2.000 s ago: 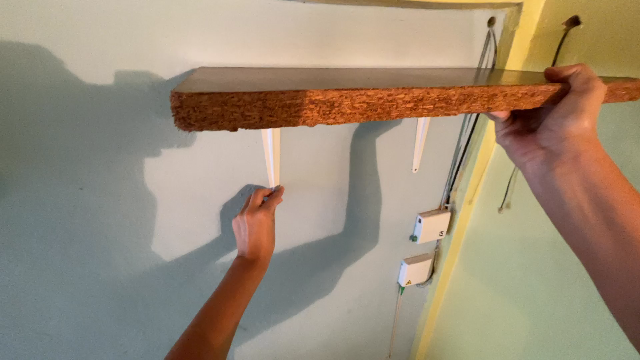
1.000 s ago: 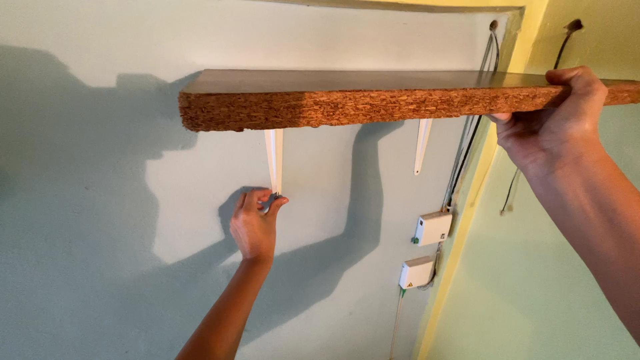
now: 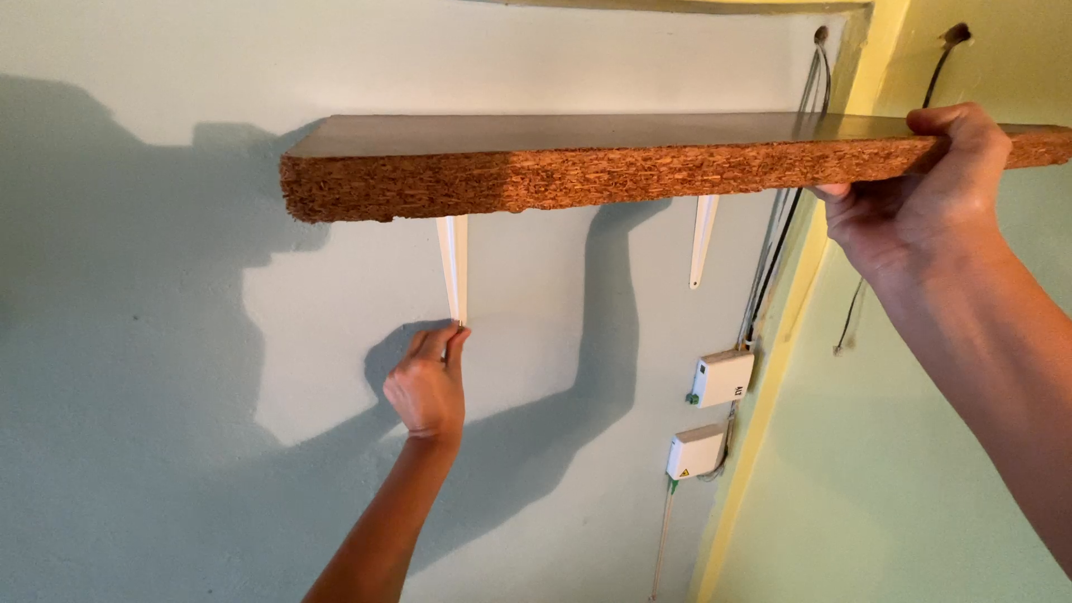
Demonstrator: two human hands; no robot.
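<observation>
A thick particleboard shelf (image 3: 519, 180) with a rough front edge and a smooth dark top lies level against the wall. My right hand (image 3: 930, 193) grips its front edge near the right end, thumb on top and fingers beneath. Under the board, two white metal shelf brackets show on the wall, a left bracket (image 3: 454, 260) and a right bracket (image 3: 703, 243). My left hand (image 3: 431, 377) is at the lower tip of the left bracket, thumb and forefinger pinching a small metal piece, perhaps a screw, mostly hidden by the fingers. The bracket tops are hidden behind the board.
Two white cable boxes, an upper box (image 3: 724, 378) and a lower box (image 3: 697, 452), are mounted right of the brackets. Black and grey cables (image 3: 779, 251) run down beside the yellow corner strip (image 3: 754, 444). Another cable (image 3: 942, 71) comes from a hole in the right wall.
My left hand's fingers have shifted at the left bracket's lower tip; a second ago a small piece showed between them. My right hand has stayed on the board.
</observation>
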